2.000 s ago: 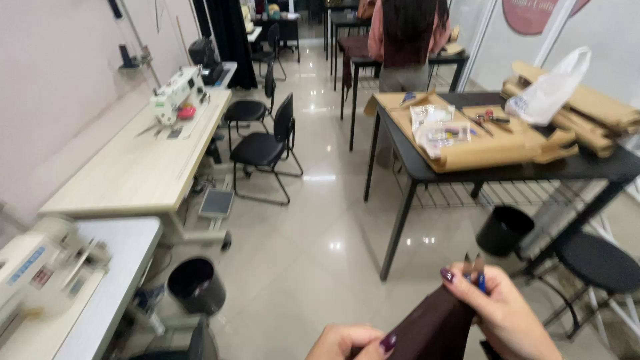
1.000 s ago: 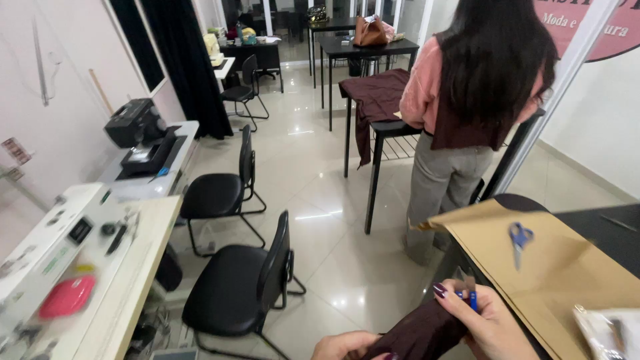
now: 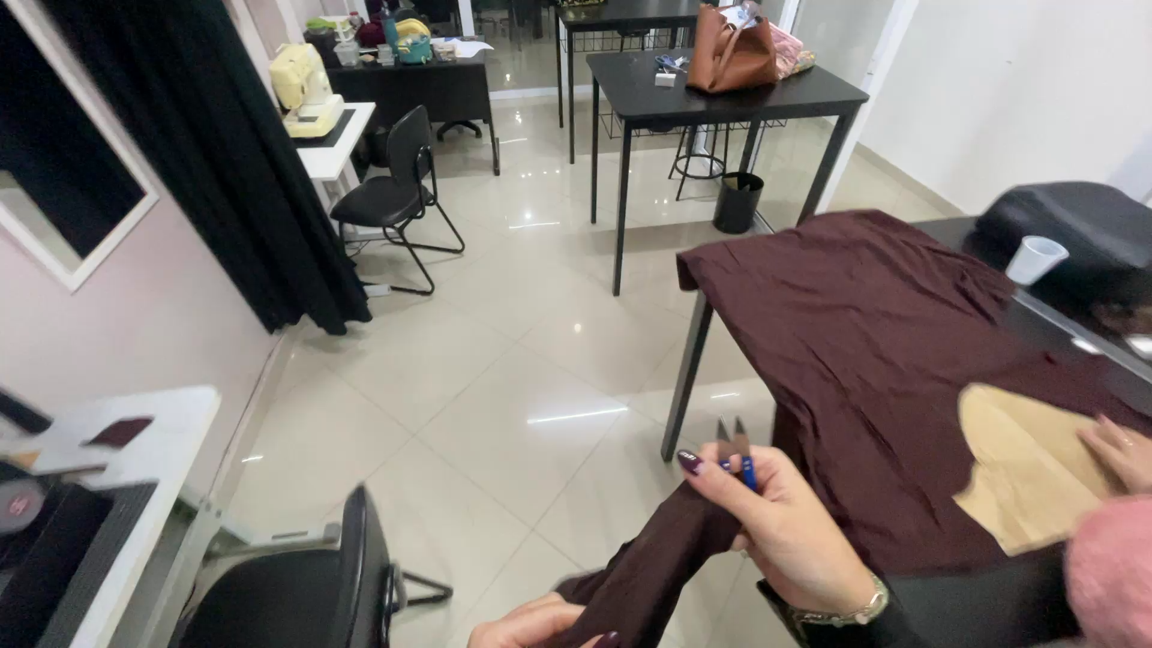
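My right hand [image 3: 783,522] is closed on small blue-handled thread snips [image 3: 740,454], blades pointing up and apart, and also on one end of a dark maroon cloth piece [image 3: 661,553]. At the bottom edge, my left hand [image 3: 540,623] grips the lower part of the same cloth; some of that hand is out of frame. To the right, a larger maroon fabric [image 3: 855,333] covers a black table and hangs over its edge. A tan paper pattern piece [image 3: 1035,459] lies on it, with another person's hand [image 3: 1120,450] touching the paper.
Black chairs stand at the lower left [image 3: 279,585] and farther off [image 3: 387,200]. A white table [image 3: 171,423] is on the left, beside a dark curtain [image 3: 207,162]. Ahead are a black table with a brown handbag [image 3: 729,54], a black bin [image 3: 738,202] and a cream sewing machine [image 3: 306,85].
The view has moved forward through the room, and the maroon-covered table is now close on the right. Both hands still hold the cloth, with the snips in the right.
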